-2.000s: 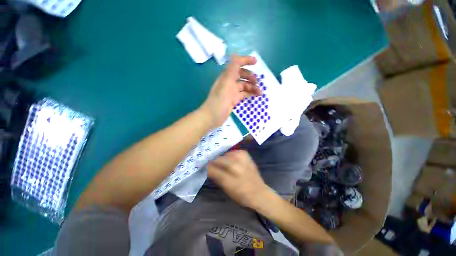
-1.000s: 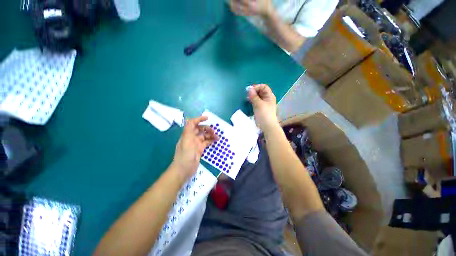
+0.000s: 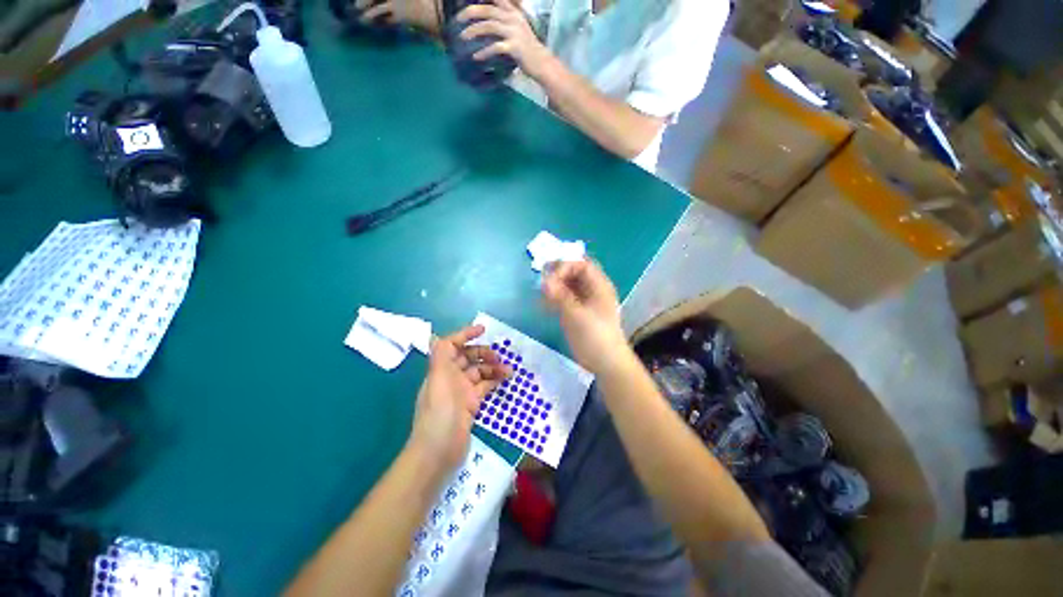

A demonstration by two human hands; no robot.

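Observation:
A white sheet with rows of purple-blue round stickers [image 3: 565, 391] lies at the table edge. My left hand [image 3: 452, 391] is over its left side, fingers apart and curled; whether a small sticker is on a fingertip cannot be told. My right hand [image 3: 583, 306] is above the sheet's upper right, fingertips pinched and blurred, beside a crumpled white backing paper [image 3: 553, 250]. Another folded backing paper [image 3: 387, 338] lies left of the sheet. A printed label sheet [image 3: 463, 525] hangs below, partly behind my left forearm.
An open carton [image 3: 892, 466] of black cameras stands at my right. Black cameras [image 3: 152, 175], a squeeze bottle [image 3: 289, 88], a spare label sheet [image 3: 111, 297] and bagged sticker sheets [image 3: 154, 569] lie left. A thin black stick [image 3: 402, 208] lies mid-table. A person [image 3: 606, 88] holds a black unit opposite.
The view has shifted, showing more of the far table. The crumpled paper beside the sticker sheet now lies farther up the table, by my right hand. My left hand stays at the sheet.

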